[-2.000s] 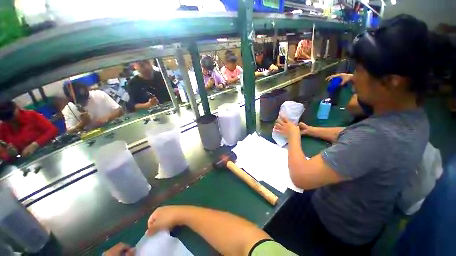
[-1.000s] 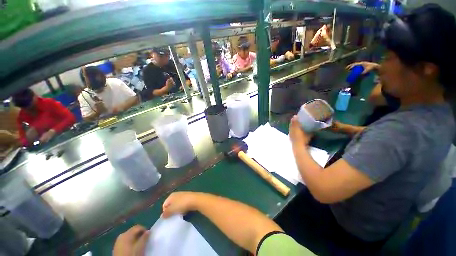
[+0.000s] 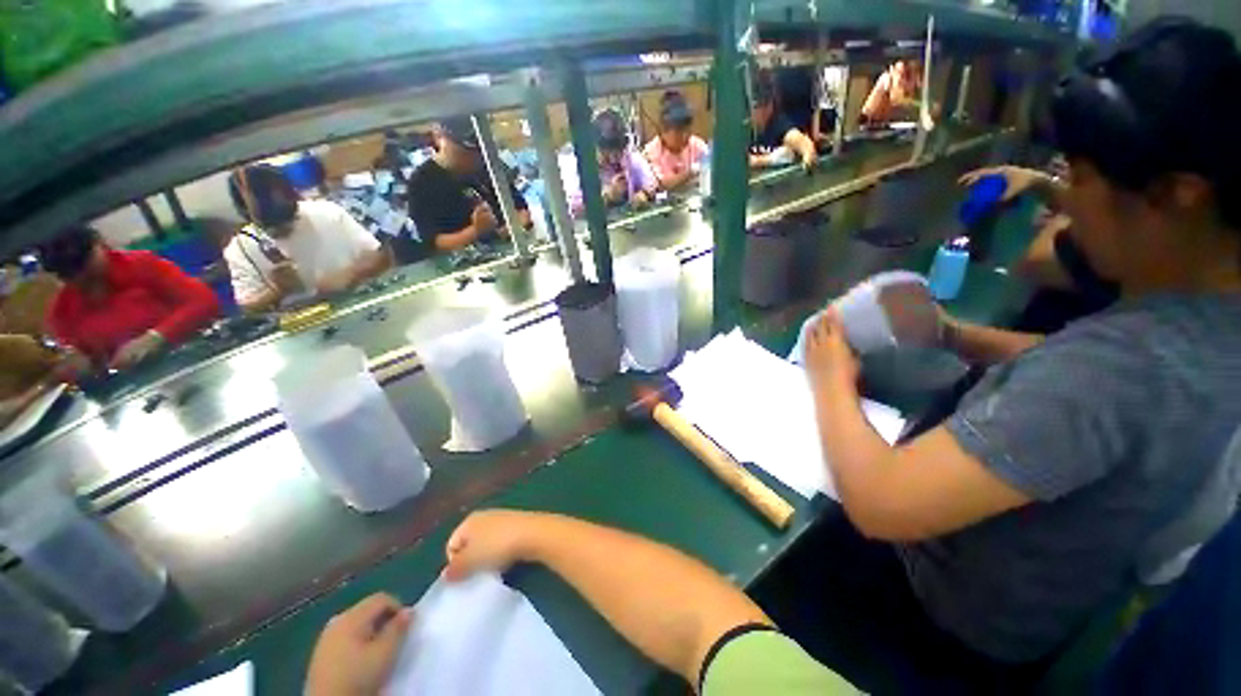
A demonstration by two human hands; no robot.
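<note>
A white sheet [image 3: 479,639] lies at the bottom of the view between my hands, cut off by the lower edge. My right hand [image 3: 479,544] pinches its top corner, with the bare forearm reaching in from the right. My left hand [image 3: 361,646] is at the sheet's left edge, fingers curled over it; its lower part is cut off. A wrapped unit [image 3: 354,432] and another wrapped unit [image 3: 470,384] stand on the line ahead. A corner of a white stack of sheets [image 3: 218,683] shows at the bottom left.
A mallet [image 3: 721,462] lies on the green bench beside a fanned sheet pile [image 3: 749,401]. The right-hand neighbour [image 3: 1075,435] holds a unit. A bare dark unit [image 3: 589,333] stands by a shelf post [image 3: 731,177]. More wrapped units [image 3: 89,558] stand at left. Workers sit opposite.
The view has shifted, then steadied. More of the white sheet shows between my hands than two seconds ago. The neighbour has tipped the held unit onto its side.
</note>
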